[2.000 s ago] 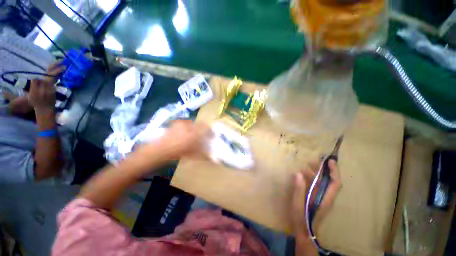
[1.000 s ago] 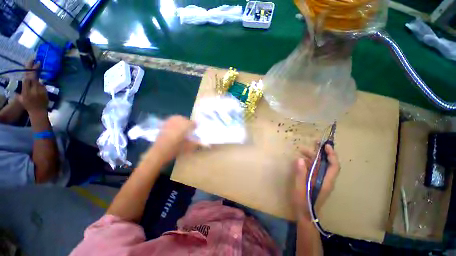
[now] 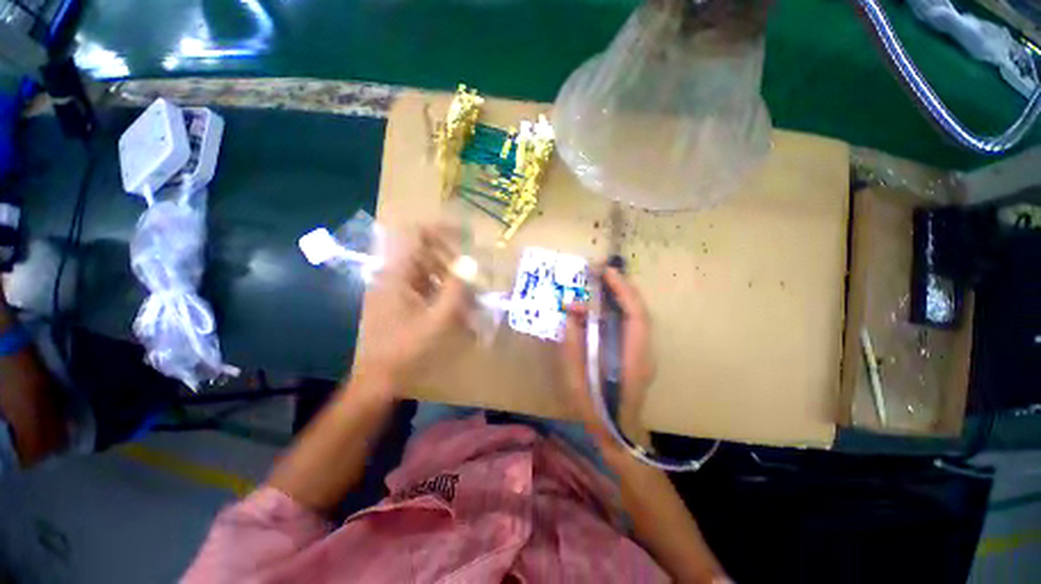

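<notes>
A white square housing with a circuit board [image 3: 549, 294] lies on the tan cardboard [image 3: 731, 331] in front of me. Its bagged cable runs left, under or beside my left hand. My left hand [image 3: 428, 299] is blurred just left of the housing, with a small white patch at a fingertip; whether it holds anything is unclear. My right hand [image 3: 611, 342] is at the housing's right side, closed around the dark soldering iron [image 3: 614, 325], tip pointing away from me. The pale iron cord [image 3: 596, 382] loops below it. A bundle of green wires with yellow ends [image 3: 491, 160] lies above the housing.
The cloudy hood [image 3: 668, 114] hangs over the mat's back, with a metal hose [image 3: 930, 103] at upper right. White units with a bagged cable [image 3: 171, 268] lie at left. A brown tray [image 3: 902, 382] with a dark block is at right. Another person's arm [image 3: 32, 394] shows far left.
The housing has come down and right onto the cardboard's middle. My right hand has moved left with the iron to it. My left hand has shifted off the housing to its left. The view has shifted.
</notes>
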